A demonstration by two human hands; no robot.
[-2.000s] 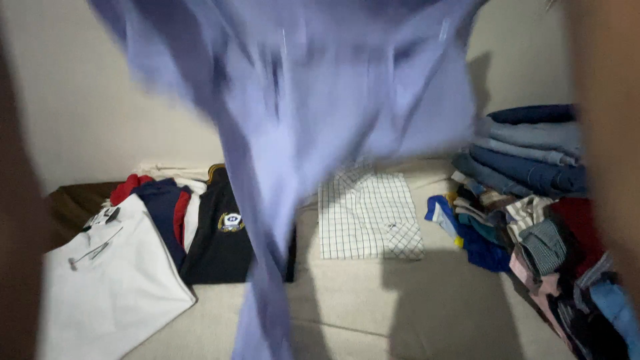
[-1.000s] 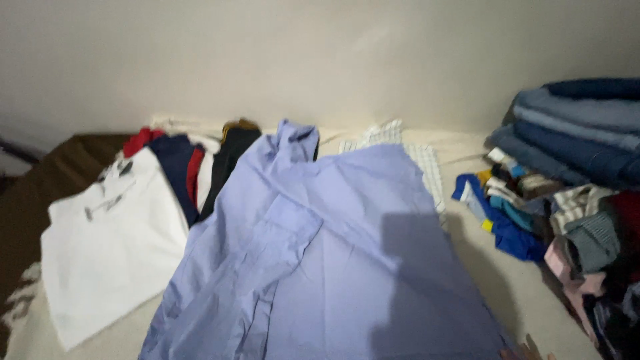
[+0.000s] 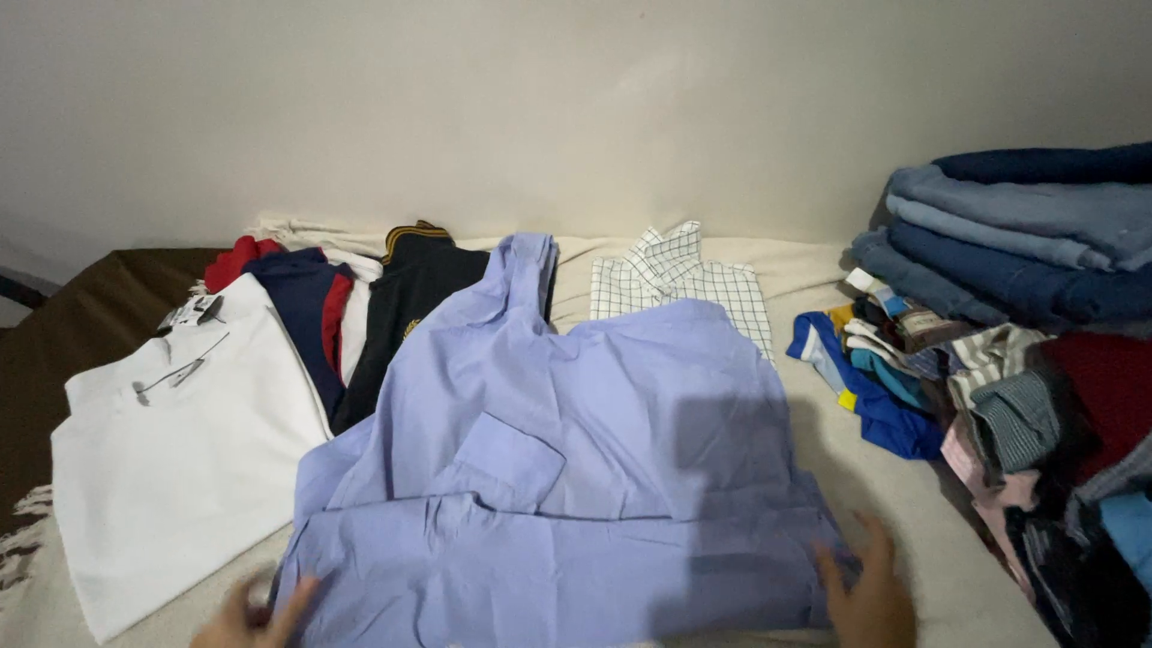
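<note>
A light blue long-sleeved shirt [image 3: 630, 432] lies spread face down over the bedding, its lower part folded up across the front and a cuff [image 3: 511, 454] resting on its middle. At the shirt's lower left edge is my left hand [image 3: 256, 616], fingers apart and partly cut off by the frame. My right hand [image 3: 859, 580] is at the lower right edge, its thumb and fingers spread at the fabric. Neither hand plainly grips the cloth. Beyond the blue shirt, partly covered by it, lies a folded white checked shirt [image 3: 675, 270].
On the left lie a white garment with tags [image 3: 189, 459], a navy and red garment [image 3: 301, 297] and a black shirt with yellow collar stripes [image 3: 432, 279]. Folded jeans [image 3: 1008, 243] are stacked at right, above a heap of small clothes [image 3: 1017, 414]. A wall [image 3: 576, 117] stands behind.
The blue shirt, held up in the air two seconds ago, came down onto the bedding, and its lower part is now folded up. Both hands now show at its lower corners.
</note>
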